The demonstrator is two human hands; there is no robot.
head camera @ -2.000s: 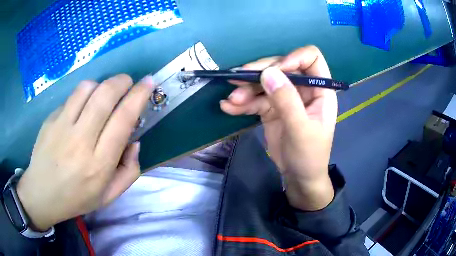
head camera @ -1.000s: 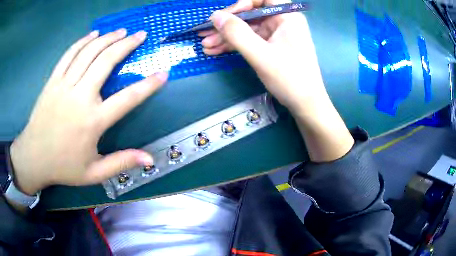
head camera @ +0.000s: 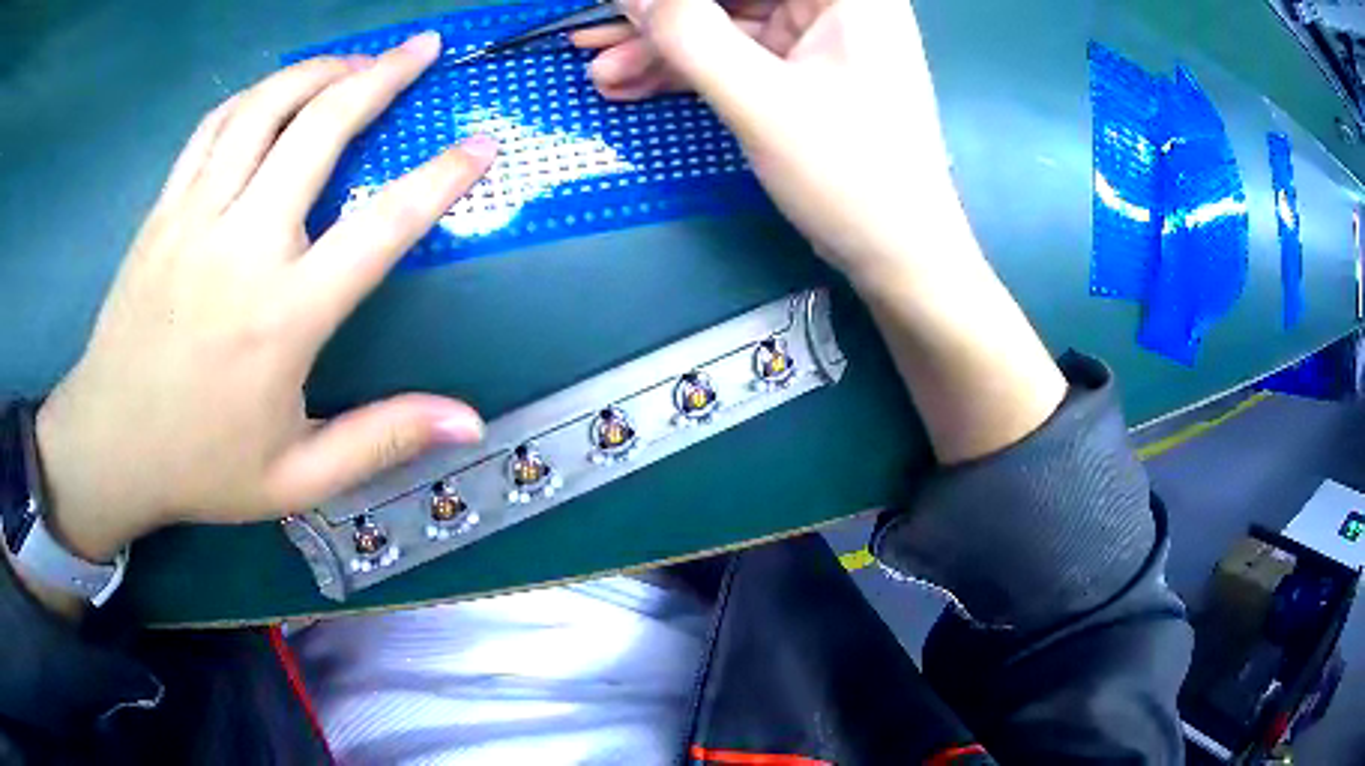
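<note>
The blue carrier sheet (head camera: pixel 584 142) with rows of small pale dots lies on the green bench top. My left hand (head camera: pixel 255 314) is spread open, fingertips on the sheet's left part, thumb over the board's upper edge. My right hand (head camera: pixel 808 135) holds dark tweezers (head camera: pixel 542 30) at the top edge; their tip is at the sheet's upper part near my left index finger. Whether the tip grips a dot is too small to tell. The grey LED board (head camera: pixel 569 449) lies slanted nearer me, with several round LEDs (head camera: pixel 612 433) in a row.
Overlapping glossy blue sheets (head camera: pixel 1175 202) and a narrow blue strip (head camera: pixel 1287 232) lie on the bench at the right. The bench's front edge runs below the board. Boxes and equipment (head camera: pixel 1272 599) stand beyond it at lower right, by a yellow floor line.
From the board's end two seconds ago, the tweezers moved to the blue sheet, then farther up it. My left hand left the board for the sheet, and the whole board came into view.
</note>
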